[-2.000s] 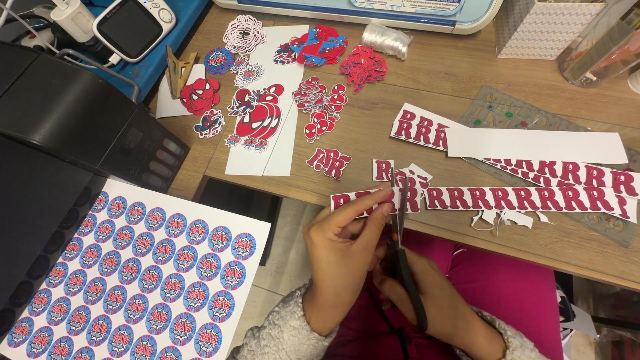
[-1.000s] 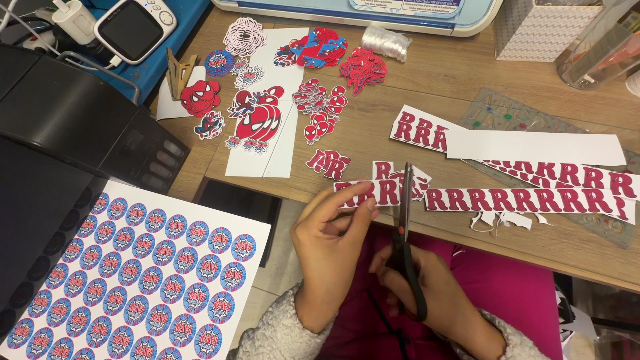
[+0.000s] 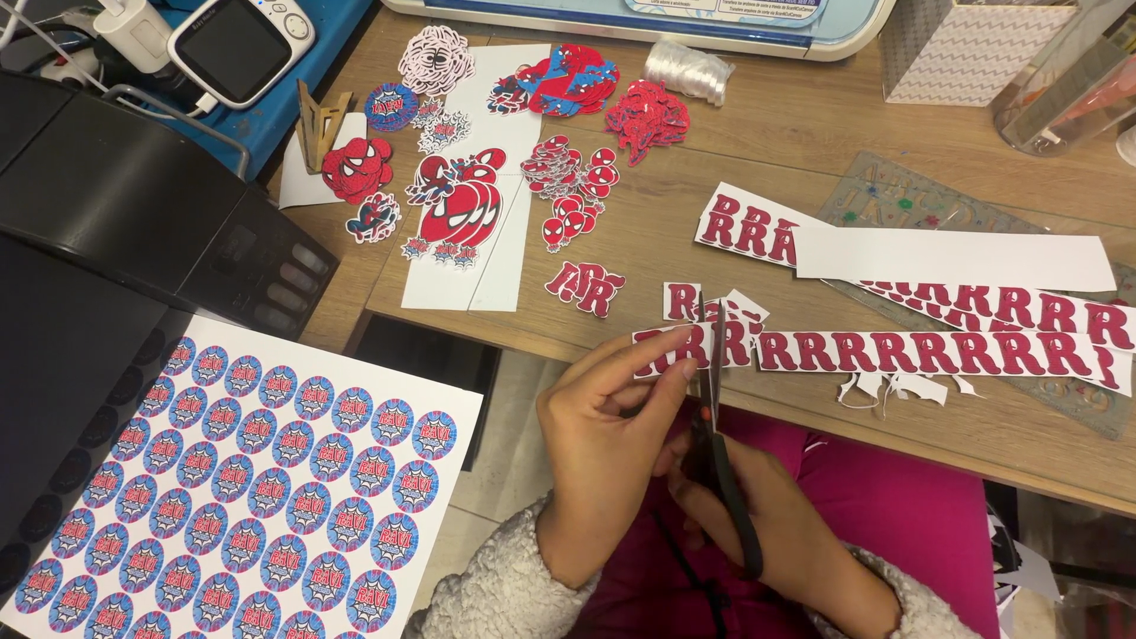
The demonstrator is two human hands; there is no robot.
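My left hand (image 3: 612, 426) pinches a short paper strip (image 3: 737, 344) printed with red letters between thumb and forefinger. Black-handled scissors (image 3: 741, 515) are in my right hand (image 3: 768, 510), their blades pointing up across that strip and slightly parted. Just above lie a loose paper piece (image 3: 681, 302) with one letter and some white offcuts. To the right a longer strip (image 3: 923, 353) of the same letters lies along the table edge. A small pile of cut-out red letters (image 3: 586, 288) rests to the upper left of my hands.
Piles of red cut-outs (image 3: 461, 213) lie on white paper. A sheet of round blue stickers (image 3: 266, 479) is at lower left, beside a black printer (image 3: 160, 186). A patterned plastic stencil (image 3: 941, 204) lies under more strips. A clear ribbon roll (image 3: 688, 73) and wooden clothespin (image 3: 319, 124) stand farther back.
The scissors' blades were closed together one second ago and are now parted over the strip. My left hand has moved slightly right along the strip, closer to the blades.
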